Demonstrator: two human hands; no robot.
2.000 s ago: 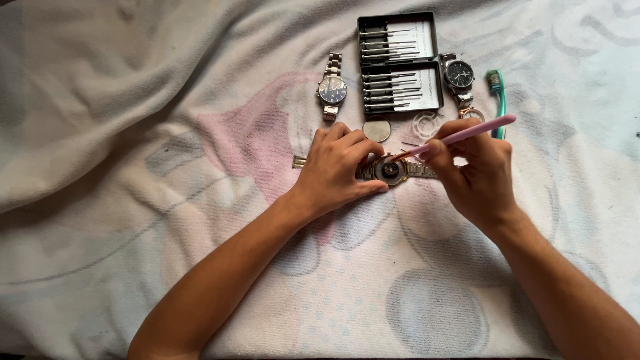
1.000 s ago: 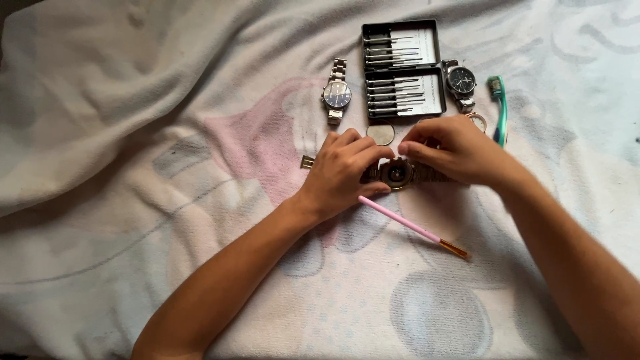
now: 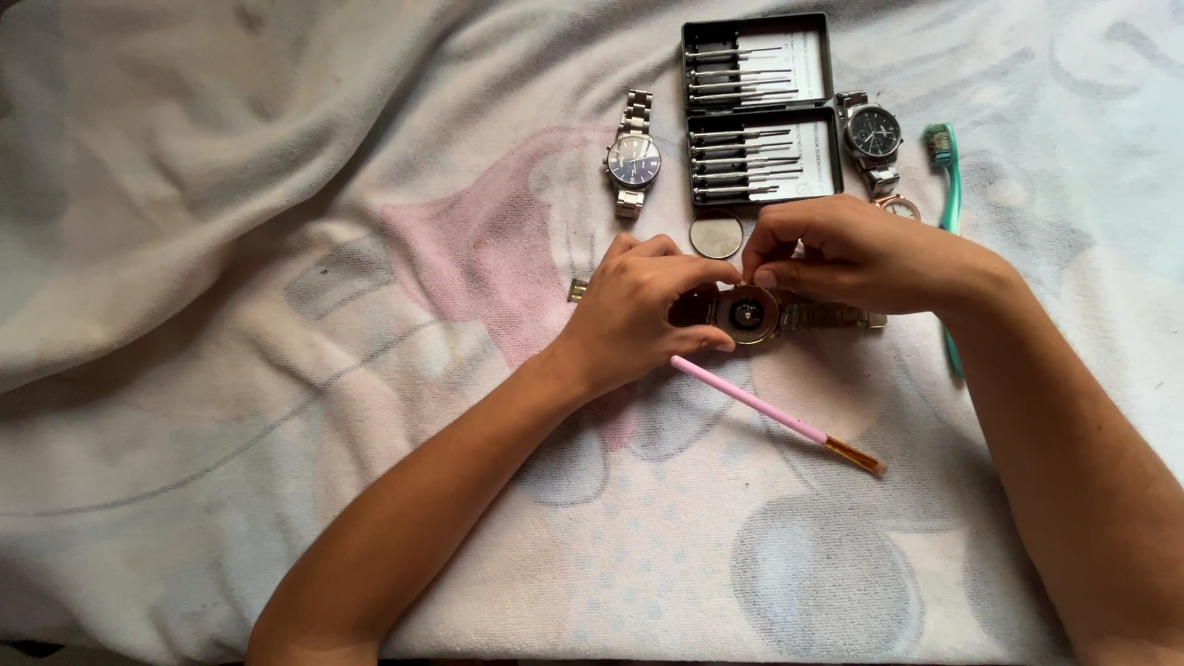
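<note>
A wristwatch with its case back off (image 3: 747, 314) lies face down on the blanket, its inside showing and its metal bracelet spread to both sides. My left hand (image 3: 645, 301) holds the case from the left, thumb below and index finger above. At the case's upper edge, the thumb and index finger of my right hand (image 3: 832, 254) are nearly together; whether they pinch a small part is too small to tell. Just above lies a round metal disc (image 3: 716, 234), perhaps the case back. Below the watch rests a pink-handled brush (image 3: 754, 400), touched by neither hand.
A black case of precision screwdrivers (image 3: 837, 153) stands unfolded beyond my hands. To its left is a steel wristwatch (image 3: 635, 161); to its right are a black-dial wristwatch (image 3: 872, 132) and a rose-gold-coloured watch (image 3: 897, 205). A green toothbrush (image 3: 953, 199) passes behind my right forearm.
Two seconds ago my right hand held the pink brush at the watch; the brush now lies on the blanket, and that hand's fingers are at the case's upper edge. My left hand stays on the watch.
</note>
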